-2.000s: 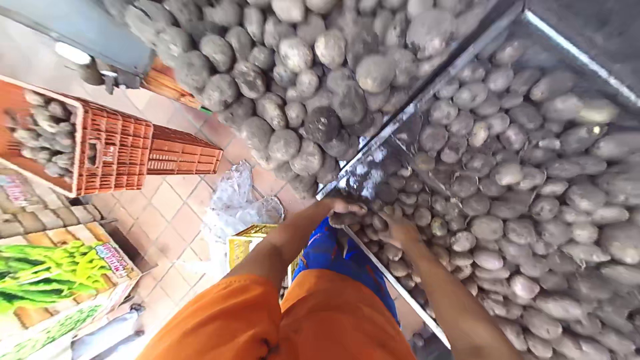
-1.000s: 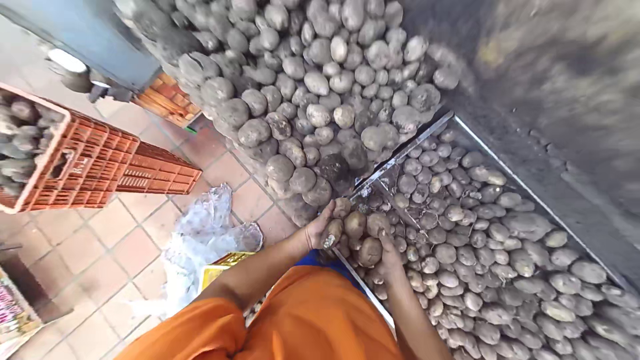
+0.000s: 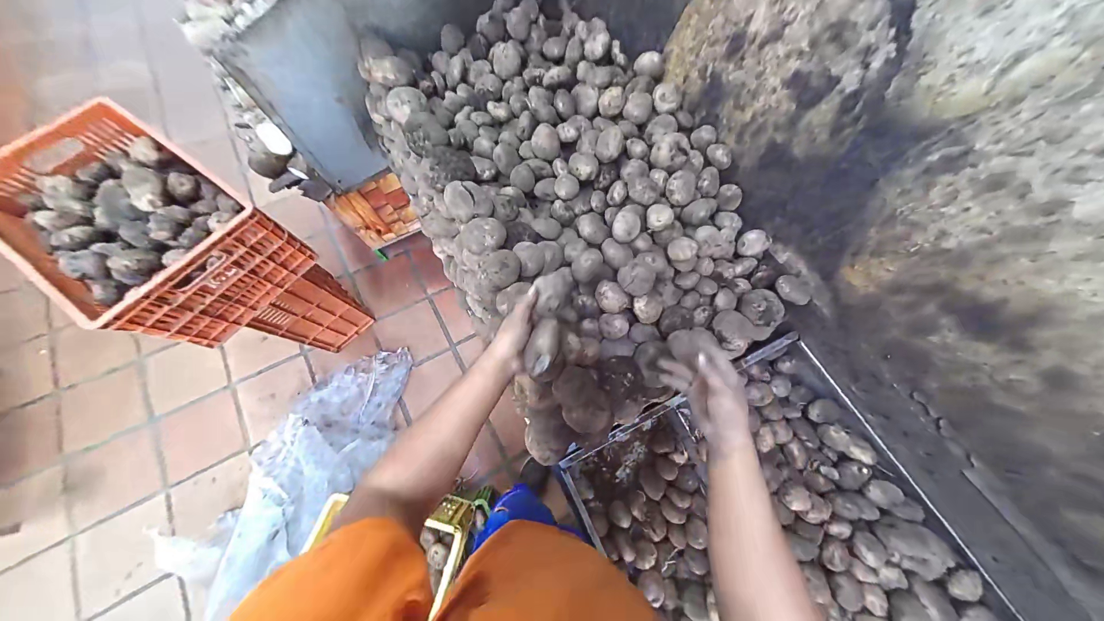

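A large heap of brown, earthy potatoes point(image 3: 595, 198) fills the middle of the view. At the heap's lower left, my left hand point(image 3: 516, 332) has its fingers around a potato point(image 3: 542, 347), among others that touch it. Over the lower right of the heap, my right hand point(image 3: 709, 384) is spread and blurred, with a potato point(image 3: 694, 345) at its fingertips; whether it grips this one I cannot tell. Below my hands lies a metal-edged bin point(image 3: 888, 457) of smaller potatoes point(image 3: 811, 466), with a divider near my right forearm.
On the left, an orange plastic crate point(image 3: 216, 276) of dark potatoes stands on the tiled floor. Crumpled clear plastic point(image 3: 319, 457) lies near my left forearm. A yellow-rimmed container point(image 3: 448, 526) is by my legs. A stained wall point(image 3: 975, 216) rises on the right.
My hands have moved from the bin's near corner up over the big heap and further apart. Potatoes were between both hands a second ago. The view has shifted toward the heap.
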